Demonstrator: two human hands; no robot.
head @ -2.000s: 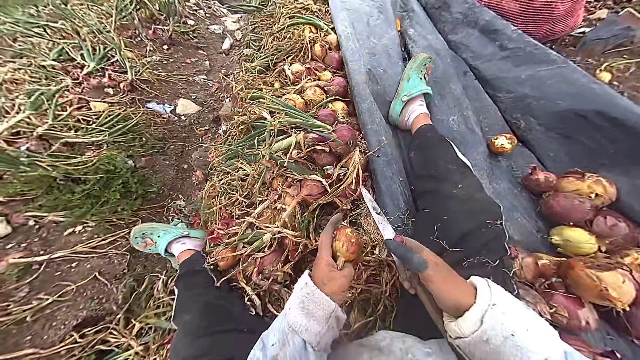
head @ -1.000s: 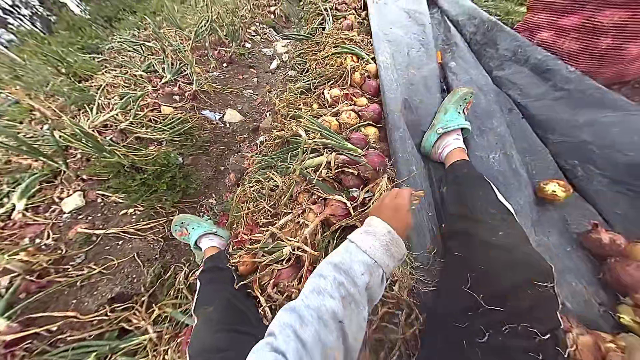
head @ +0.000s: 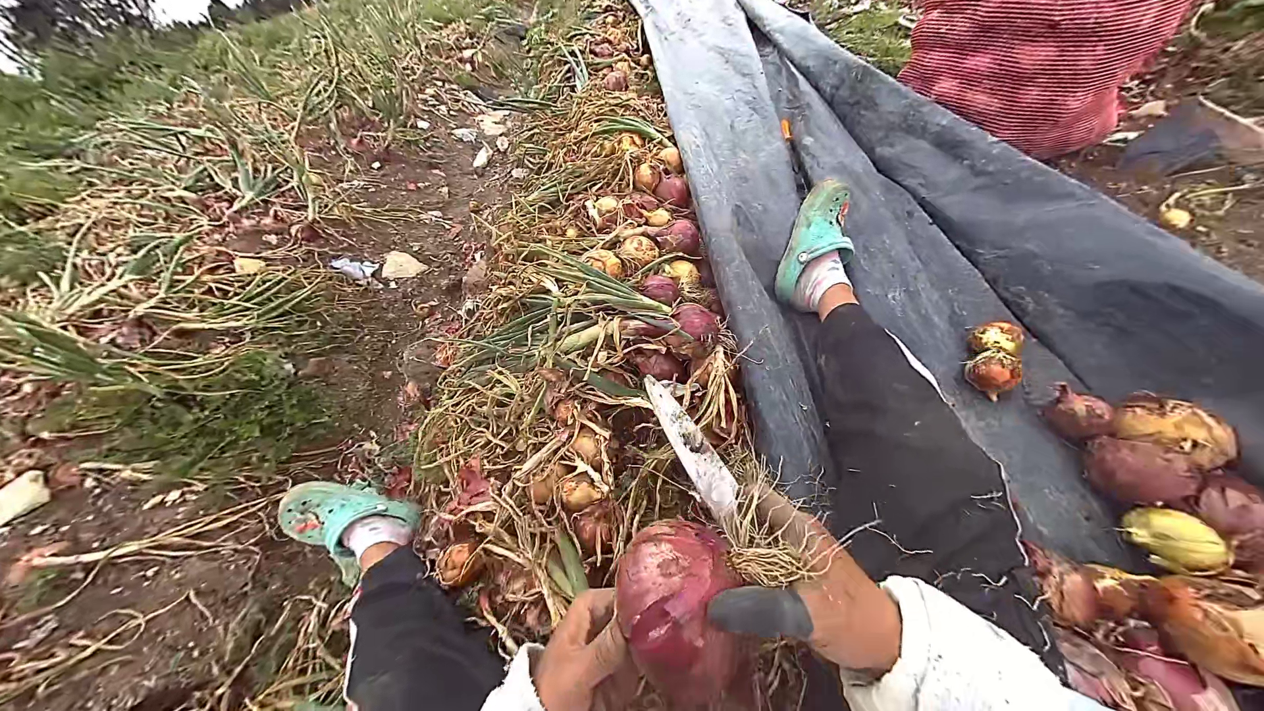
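Note:
A large red onion [head: 676, 602] with roots on its right side is between my two hands, low in the view. My left hand [head: 591, 647] grips it from the left. My right hand [head: 834, 602], its thumb in a dark covering, presses the onion's right side and also holds a knife, whose dirt-marked blade [head: 696, 449] points up and left. The knife's handle is hidden. Behind the blade runs a row of red and yellow onions [head: 642, 252] with dry and green tops. Two small onions [head: 994, 357] lie on the dark plastic sheet beside my leg.
My legs are spread, one green clog [head: 341, 518] on the soil, the other [head: 818, 237] on the folded dark sheet [head: 889, 227]. A pile of trimmed onions [head: 1145, 469] lies at the right. A red mesh sack [head: 1037, 69] stands at the upper right. Stones and onion tops lie left.
The small onion held in my left hand two seconds ago is gone from it; a large red one is there now. A second small onion now lies beside the single one on the sheet.

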